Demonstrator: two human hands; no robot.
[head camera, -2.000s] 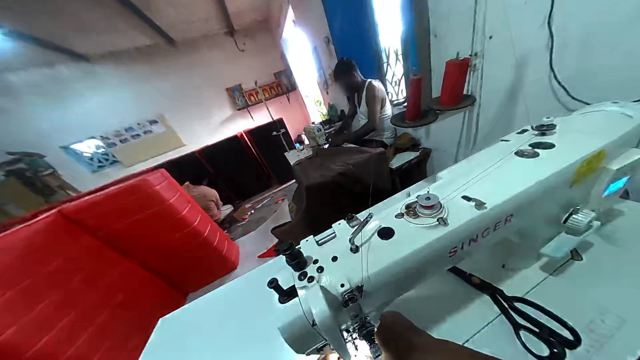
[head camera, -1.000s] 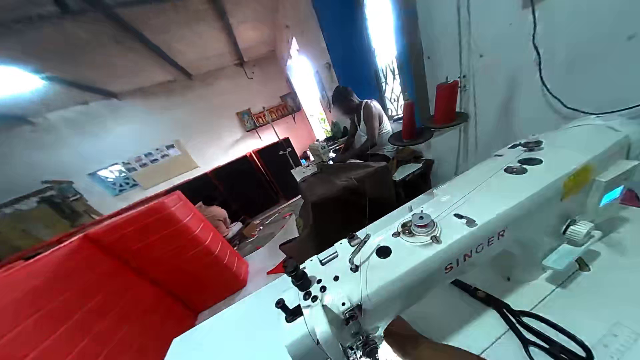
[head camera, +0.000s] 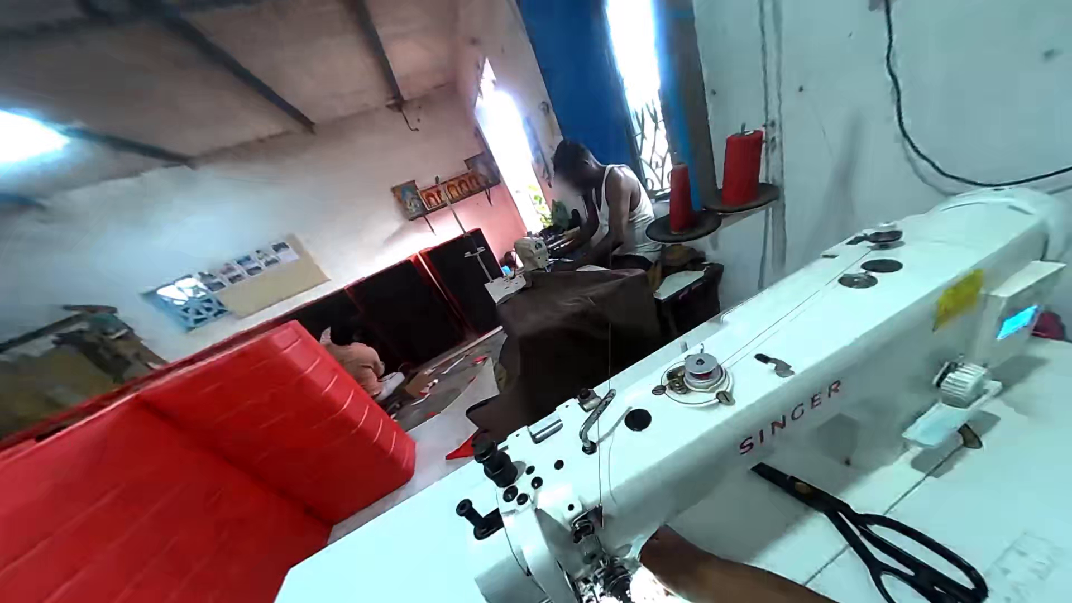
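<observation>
A white Singer sewing machine (head camera: 804, 360) runs diagonally across the right side, with its needle end at the bottom centre. Part of my right hand (head camera: 682, 565) shows beside the needle end, under the machine's arm; its fingers and anything in them are hidden. My left hand is out of view. Black-handled scissors (head camera: 879, 536) lie on the white machine table (head camera: 394, 544), right of my forearm. Thread runs over the top of the machine past a bobbin winder (head camera: 703, 371).
Red padded upholstery (head camera: 276, 419) stands to the left. Behind the machine, a person (head camera: 620, 209) bends over another sewing machine (head camera: 532, 251) with dark brown material (head camera: 578, 327) hanging from it. Red thread cones (head camera: 742, 167) stand on a wall shelf. Another figure sits low behind the upholstery.
The view has tilted upward and shifted, so less of my right hand shows at the bottom edge. The scissors lie in the same place on the table.
</observation>
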